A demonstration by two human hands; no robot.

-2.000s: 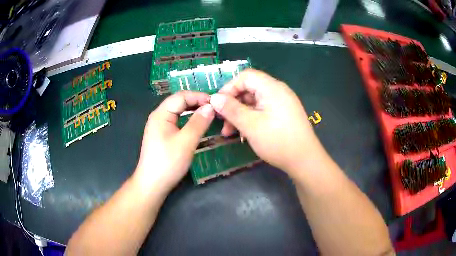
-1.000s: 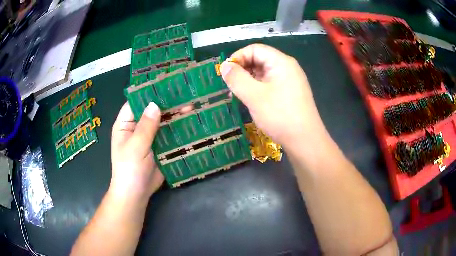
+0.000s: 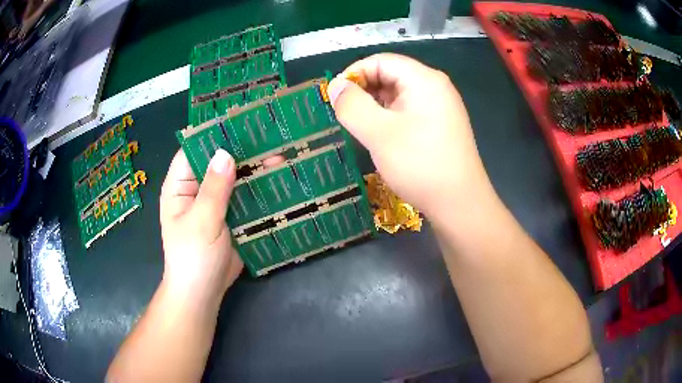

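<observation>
My left hand (image 3: 200,206) holds a green PCB panel (image 3: 288,179) by its left side, thumb on top. The panel has three rows of small boards divided by pale slotted rails. My right hand (image 3: 404,123) pinches an orange flex circuit (image 3: 326,91) between thumb and forefinger at the panel's top right corner. The fingertips hide most of the flex and where it meets the board. A pile of loose orange flex circuits (image 3: 392,208) lies on the mat, partly behind the panel's right edge and below my right hand.
A stack of bare PCB panels (image 3: 235,63) stands at the far edge. A fitted PCB panel (image 3: 108,183) with orange hooks lies at left, near a clear plastic bag (image 3: 51,280) and a dark fan (image 3: 13,164). A red tray (image 3: 557,161) with dark rows stands at right.
From two seconds to one second ago, the hands parted, and the left lifted the panel while the right brought a flex to its corner. Since then, only slight shifts show.
</observation>
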